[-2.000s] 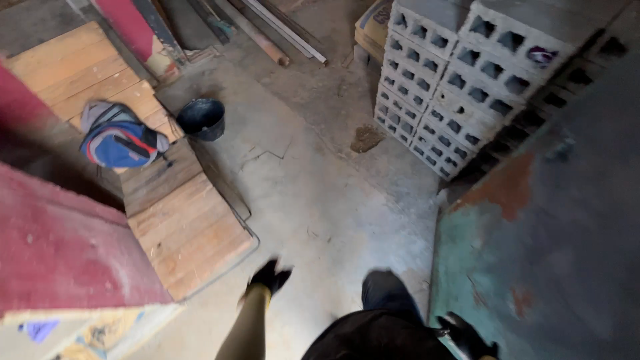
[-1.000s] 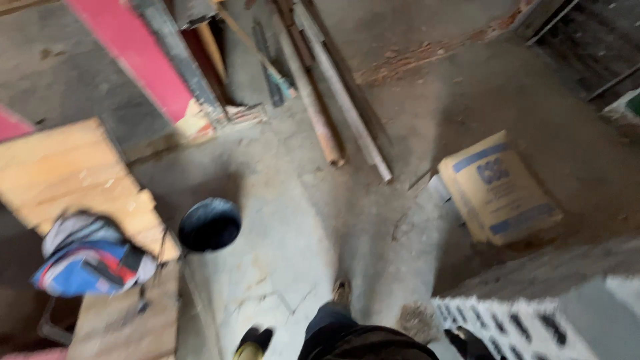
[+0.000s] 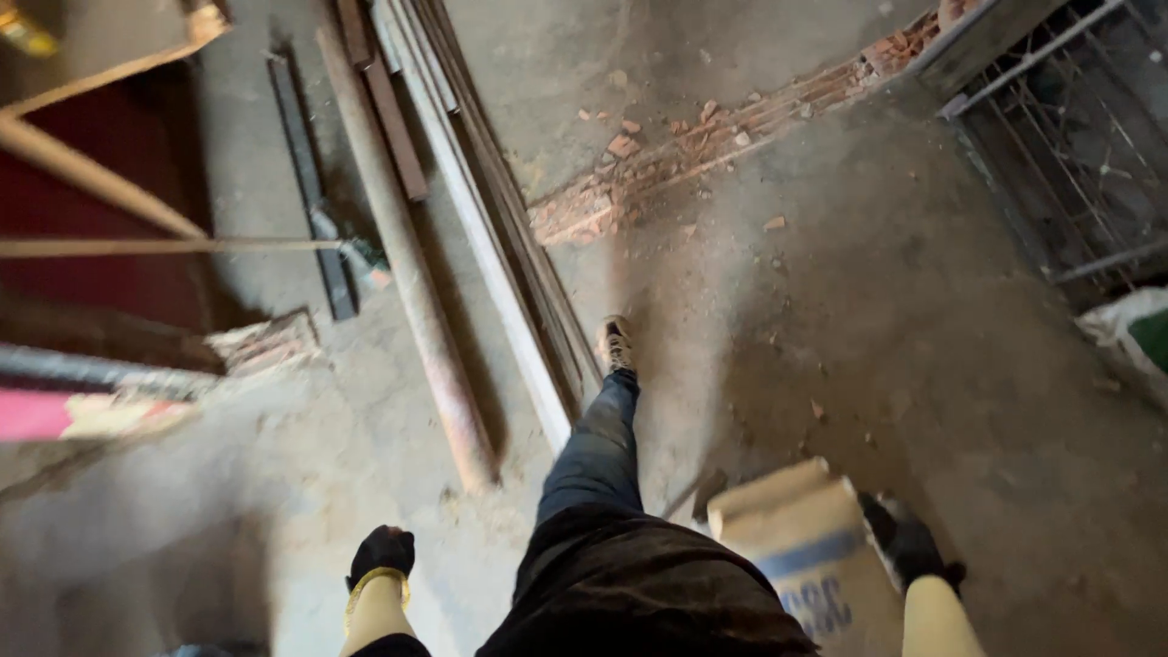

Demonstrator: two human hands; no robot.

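Note:
My left hand [image 3: 381, 553], in a black glove with a yellow cuff, hangs at the lower left over the concrete floor; its fingers look curled, but whether it holds anything cannot be told. My right hand [image 3: 903, 540], also black-gloved, is at the lower right, in front of the edge of a brown paper sack [image 3: 794, 538] with blue printing. A pale, narrow edge shows along this hand, perhaps a thin object. Between the hands are my dark top and one leg in jeans, its shoe [image 3: 617, 343] beside long metal lengths [image 3: 497, 265].
A round pipe [image 3: 411, 265] and a dark metal bar [image 3: 313, 192] lie left of the shoe. Broken brick rubble [image 3: 639, 182] crosses the floor ahead. A metal grille [image 3: 1077, 155] stands at the upper right, and a long-handled tool [image 3: 182, 246] reaches in from the left.
The view has travelled forward past the hollow blocks and the boards with the bag. The pipes and the rubble strip are now much nearer, and the sack is beside my right hand.

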